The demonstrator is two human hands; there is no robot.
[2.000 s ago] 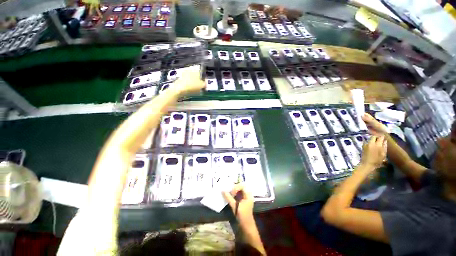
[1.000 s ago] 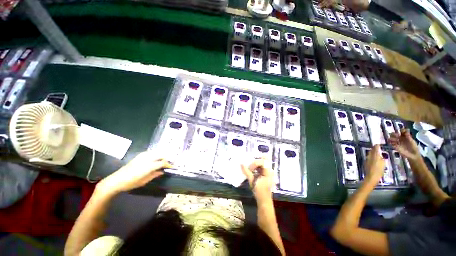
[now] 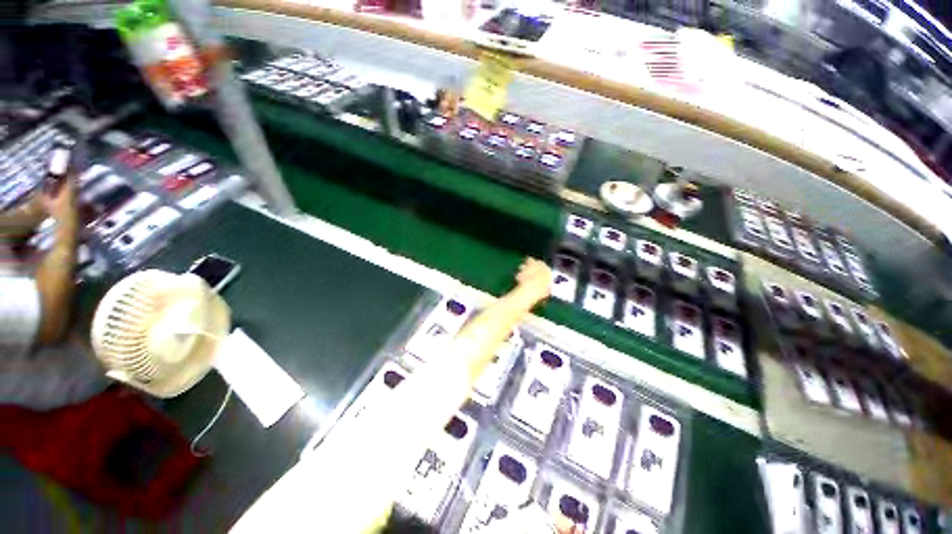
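My left hand (image 3: 533, 280) is stretched out over the green belt, at the left edge of a clear tray of white parts (image 3: 640, 311). Its fingers look bunched; whether they grip the tray edge cannot be told. My left arm crosses a nearer tray on the bench, with white parts (image 3: 595, 426) that each have a dark oval near one end. My right hand (image 3: 570, 513) shows only a small blurred bit at the bottom edge, over the near tray's lower row. A pale slip (image 3: 522, 518) seems to lie beside it. No tool can be made out.
A cream fan (image 3: 162, 332), a white paper strip (image 3: 257, 378) and a phone-like device (image 3: 214, 272) are left. A person's arm (image 3: 57, 250) is at far left. A pale rail (image 3: 365, 248) borders the belt. More trays stand right. A shelf (image 3: 668, 99) crosses above.
The view has swung left and up. My left hand has left the near tray's front edge and reached out to the belt tray. My right hand has dropped mostly out of view.
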